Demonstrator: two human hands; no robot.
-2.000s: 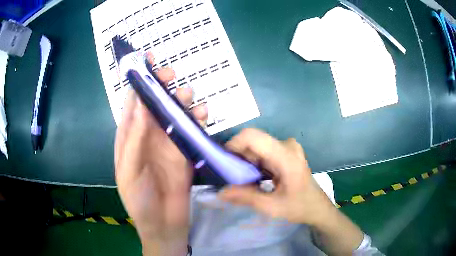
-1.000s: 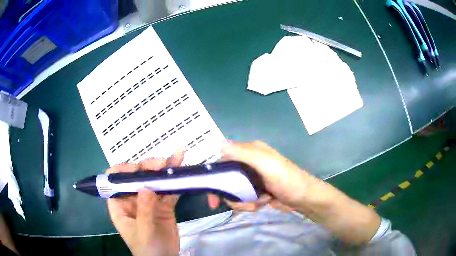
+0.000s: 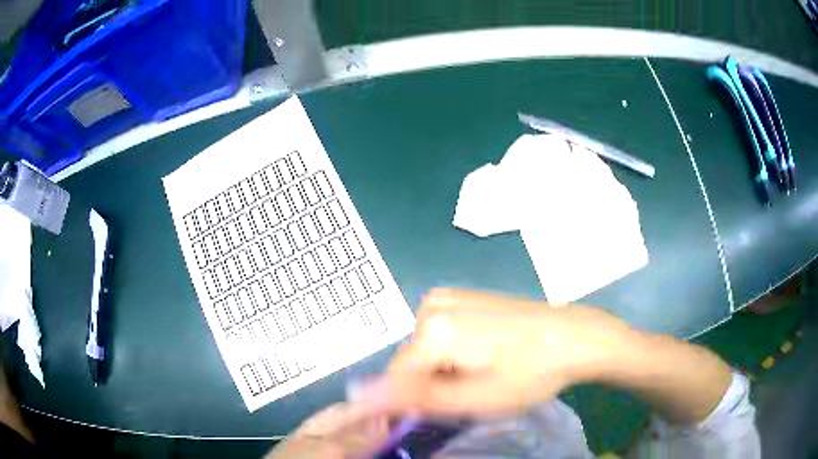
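The purple and black 3D printing pen (image 3: 420, 438) is low at the bottom centre, mostly hidden by my hands and blurred. My left hand (image 3: 345, 432) is cut off by the bottom edge, with its fingers against the pen. My right hand (image 3: 480, 359) is curled over the pen from above, back of the hand up, fingertips hidden. The printed label sheet (image 3: 282, 246), with rows of outlined rectangles, lies flat beyond my hands.
A waiting purple pen (image 3: 98, 296), a bottle (image 3: 38, 199) and white paper strips (image 3: 16, 278) are at left. A blue crate (image 3: 170, 76) stands upper left. White crumpled paper (image 3: 574, 202) and a slim metal tool (image 3: 592, 145) lie right. Blue pens (image 3: 752, 121) are far right.
The pen, seen whole across both hands before, has moved down toward the picture's bottom and is now mostly covered. My right hand has turned over it. The view has shifted, showing more of the rail.
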